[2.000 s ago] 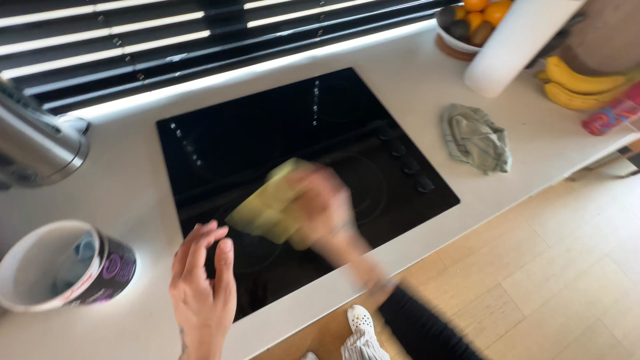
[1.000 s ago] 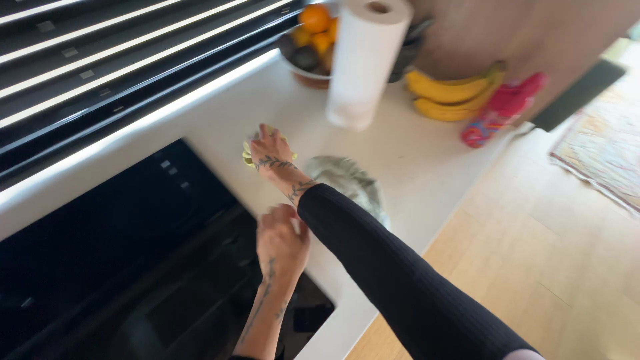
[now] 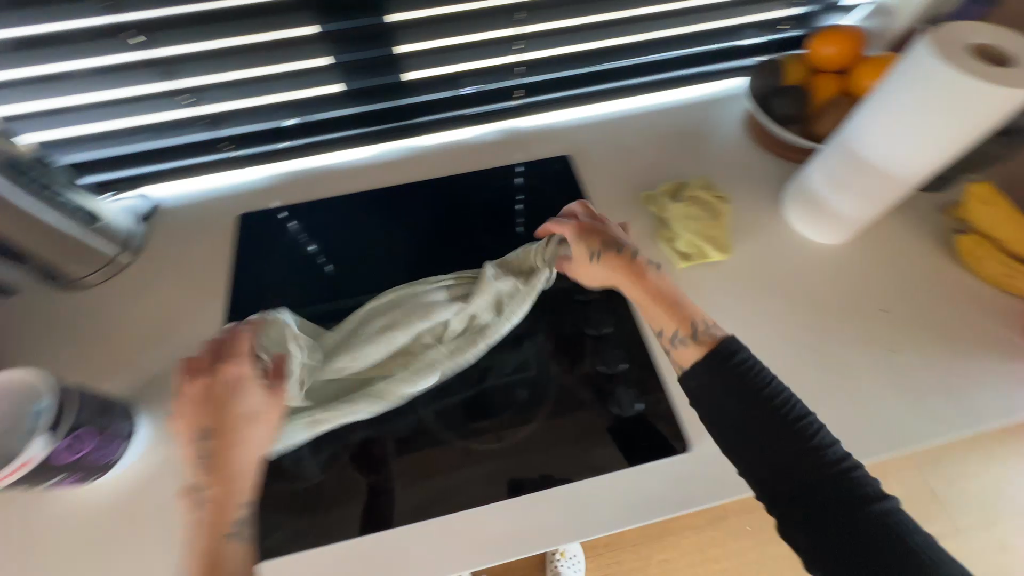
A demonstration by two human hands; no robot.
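A pale grey-green cloth (image 3: 424, 328) is stretched between my two hands over the black glass cooktop (image 3: 480, 472). My right hand (image 3: 592, 244) grips its gathered right end near the cooktop's right edge. At the left end, my left hand (image 3: 232, 384) is blurred, with its fingers curled around the bunched fabric. A crumpled yellow cloth (image 3: 692, 222) lies on the white countertop to the right of the cooktop, apart from both hands.
A paper towel roll (image 3: 904, 136) and a fruit bowl (image 3: 776, 128) with oranges are at the back right, bananas (image 3: 992, 236) at the right edge. On the left are an open tub (image 3: 92, 440) and a metal appliance (image 3: 56, 216). Blinds (image 3: 448, 72) run behind.
The grey-green cloth, on the counter to the right before, is now held over the cooktop. The yellow cloth, under my right hand earlier, has been let go on the counter.
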